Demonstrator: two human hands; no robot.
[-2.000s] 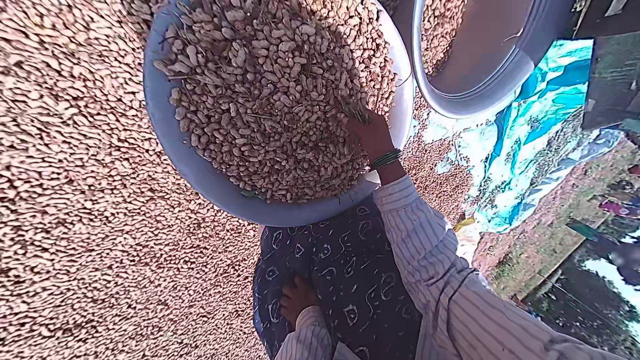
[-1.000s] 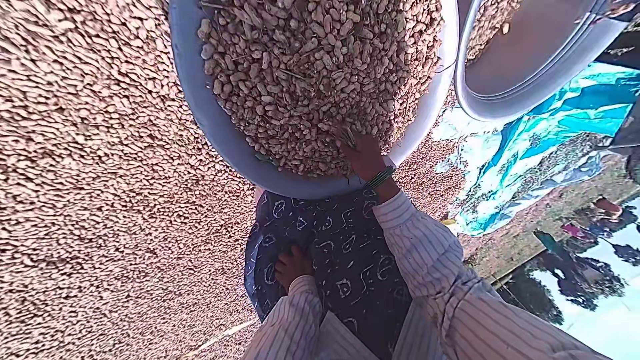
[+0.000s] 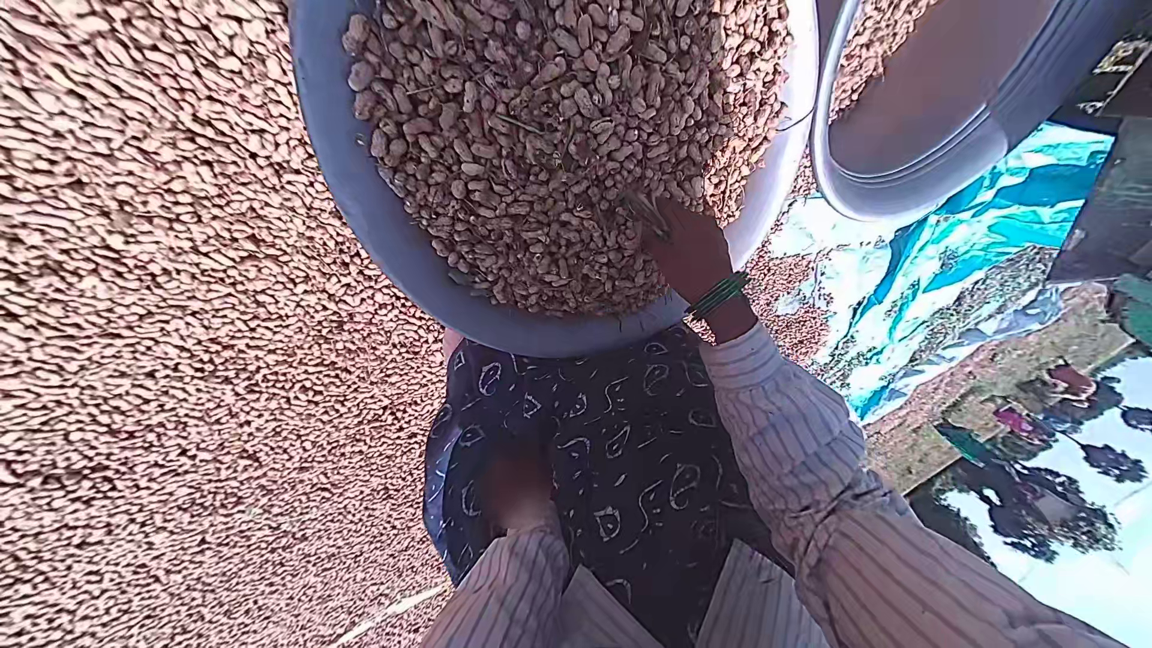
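A wide metal basin (image 3: 405, 243) holds a heap of unshelled peanuts (image 3: 558, 153) mixed with bits of stem. My right hand (image 3: 688, 247), with green bangles (image 3: 718, 295) at the wrist, reaches over the basin's near right rim into the peanuts. Its fingertips touch the heap beside a few thin pale-green bits; whether they grip any cannot be told. My left hand (image 3: 517, 481) is blurred and rests on the dark patterned cloth (image 3: 621, 450) over my lap, below the basin. Its fingers cannot be made out.
Peanuts spread over the ground (image 3: 180, 315) fill the left side. A second metal basin (image 3: 877, 193), partly filled with peanuts, stands at the upper right. Beyond it lies a blue and white plastic sheet (image 3: 972, 243), with people and trees far off at the right.
The view has shifted, and the basin sits farther right in it than two seconds ago. My right hand stays at the peanuts near the rim; my left hand stays on my lap.
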